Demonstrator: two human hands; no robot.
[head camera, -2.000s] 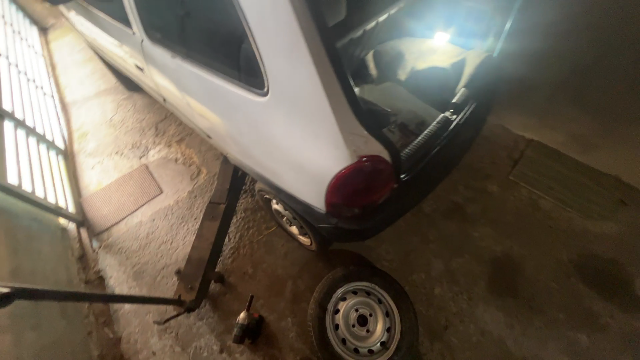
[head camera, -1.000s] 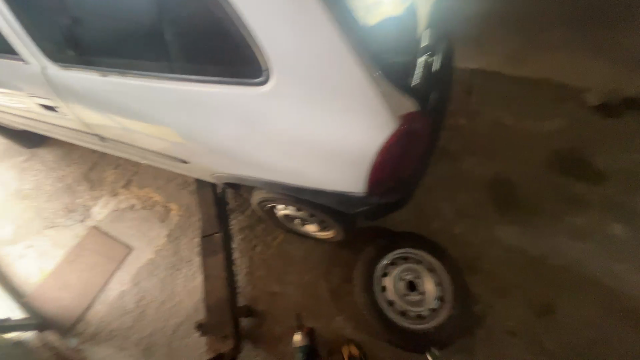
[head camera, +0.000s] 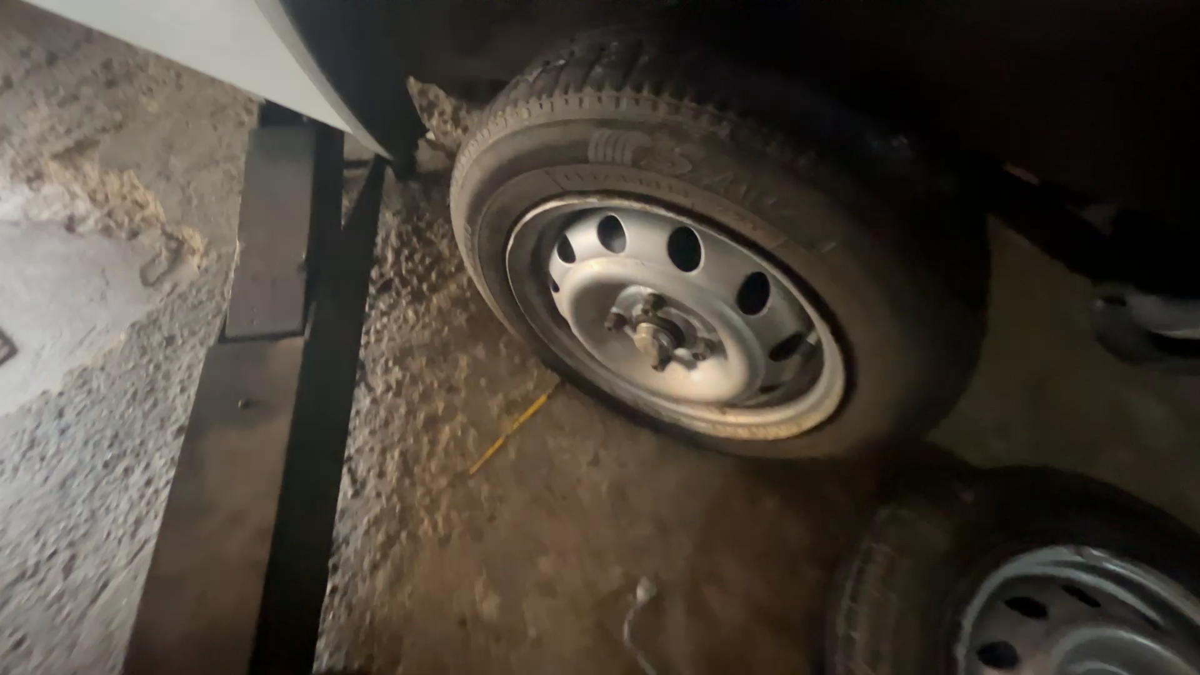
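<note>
Neither my left hand nor my right hand shows, so what they hold or touch is hidden. A car wheel with a silver steel rim fills the middle under the dark wheel arch, with a hub and lug bolts at its centre. Part of a second wheel, also with a steel rim, is at the lower right on the floor. The white car body panel shows at the upper left.
A long dark metal beam, apparently part of a jack, runs under the car's side at the left. A thin yellow strip lies beside the mounted wheel's tyre. A pale, thin object is on the rough concrete floor at the bottom.
The view has moved in close and low to the car's rear wheel. The tail light and windows seen earlier are out of view.
</note>
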